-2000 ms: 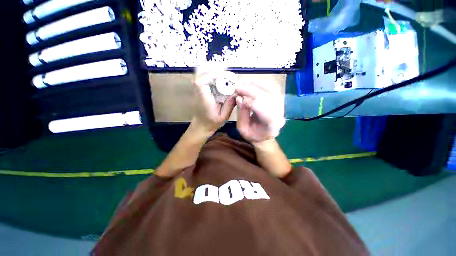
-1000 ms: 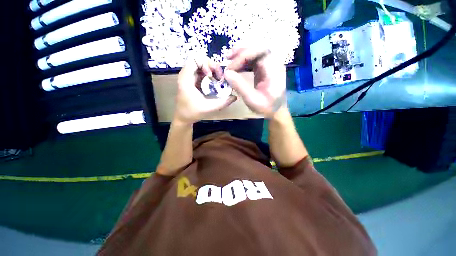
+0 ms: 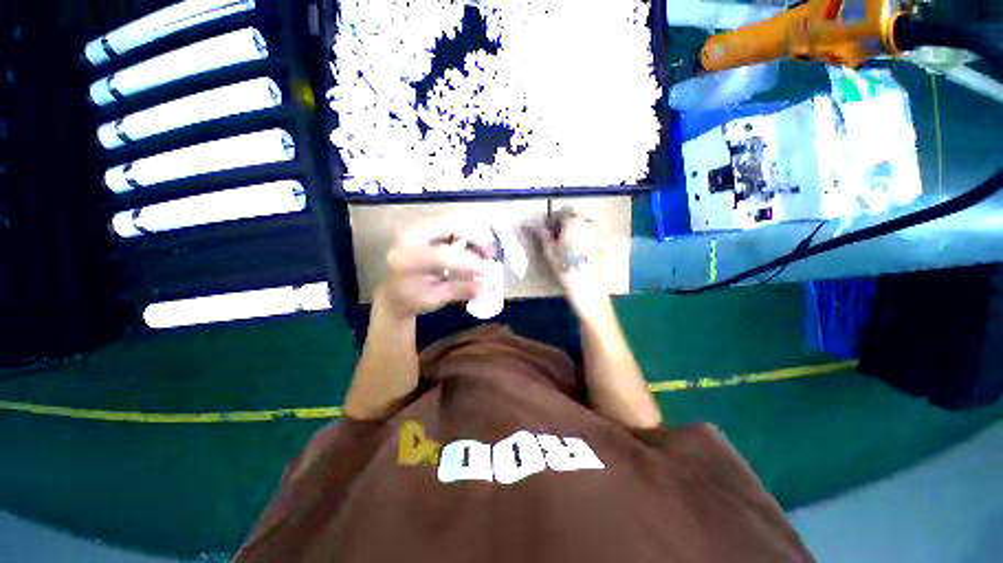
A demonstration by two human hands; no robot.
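My left hand (image 3: 427,273) holds a white fitting (image 3: 487,288) in its fingertips over the front edge of the tan board (image 3: 377,236). The fitting is blurred and appears tilted. My right hand (image 3: 576,251) is over the right part of the board, apart from the fitting. It is blurred, with a thin dark shape at its fingertips; whether it grips anything cannot be told. The black parts tray (image 3: 495,198), heaped with small white parts (image 3: 583,99), lies just beyond the board.
An orange screwdriver (image 3: 792,35) shows at the upper right, above the pale screw feeder (image 3: 759,165). A black cable (image 3: 869,233) curves across the right side. White tubes (image 3: 209,207) lie in the black rack at left. A blue bin (image 3: 667,209) sits beside the feeder.
My hands have moved apart; the fitting is now lower, in my left fingertips. My right hand has moved off it. The orange screwdriver has come into view. The whole scene sits slightly lower in the picture.
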